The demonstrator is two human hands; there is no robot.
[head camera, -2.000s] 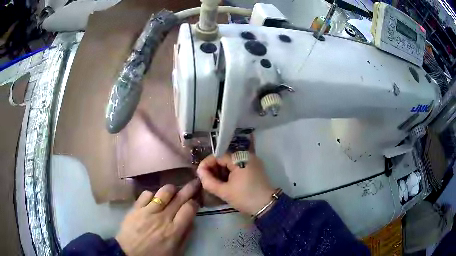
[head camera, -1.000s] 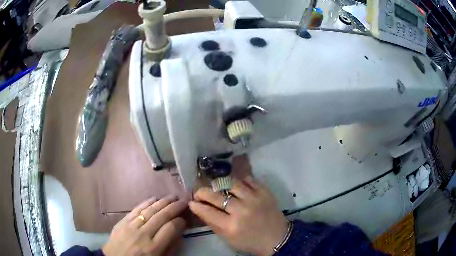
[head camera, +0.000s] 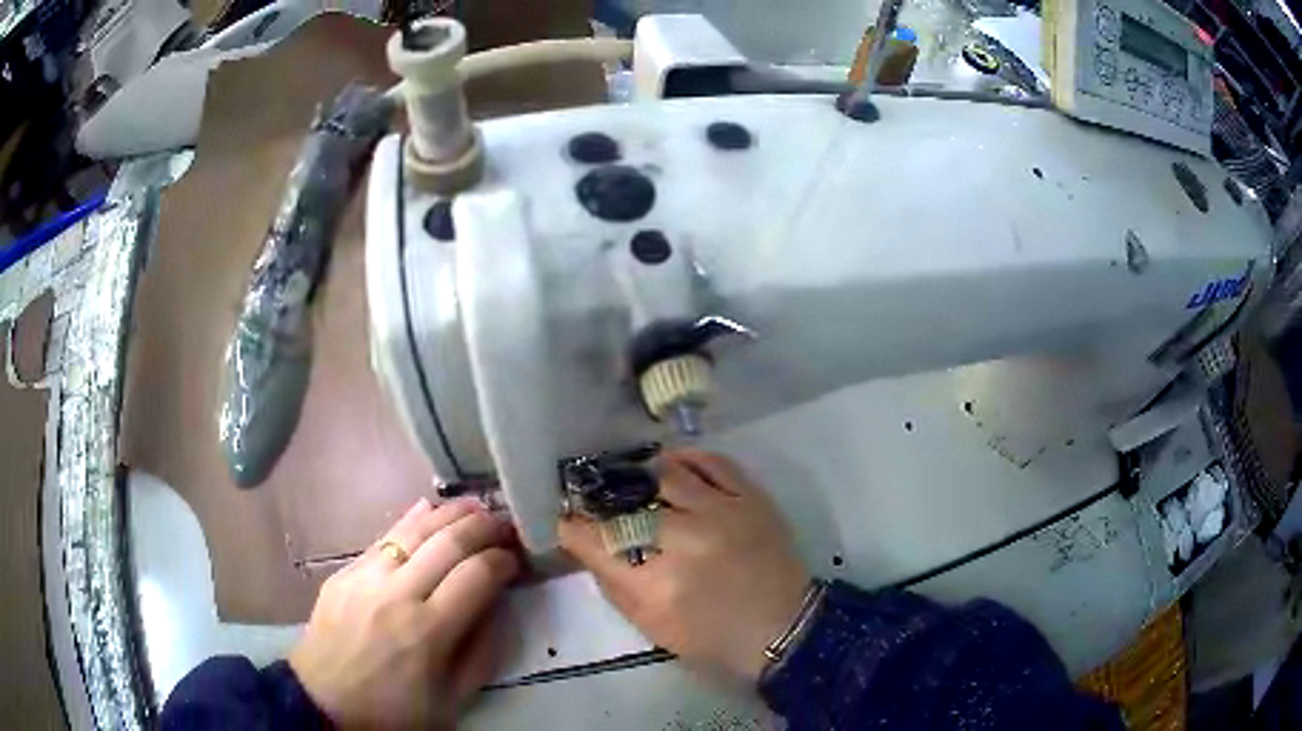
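Observation:
A brown garment panel lies flat under the white sewing machine's head, pinkish near the needle area. A thin line shows on it left of my left hand. My left hand, with a yellow ring, lies on the panel's near edge, fingertips pressed down close to the presser foot area. My right hand is right of the needle area, its fingers partly hidden behind the lower ribbed knob. What it grips is hidden. The needle is not clearly visible.
A plastic-wrapped grey lamp hangs over the panel's left part. Silvery tape edges the table at left. White lumps lie in a side tray at right. A control panel sits on the arm. An orange-yellow surface is at lower right.
The view shifted, placing the machine head further left. The lifted, folded piece now lies flat. Since the middle frame, the panel's near edge and both hands have moved slightly away from me.

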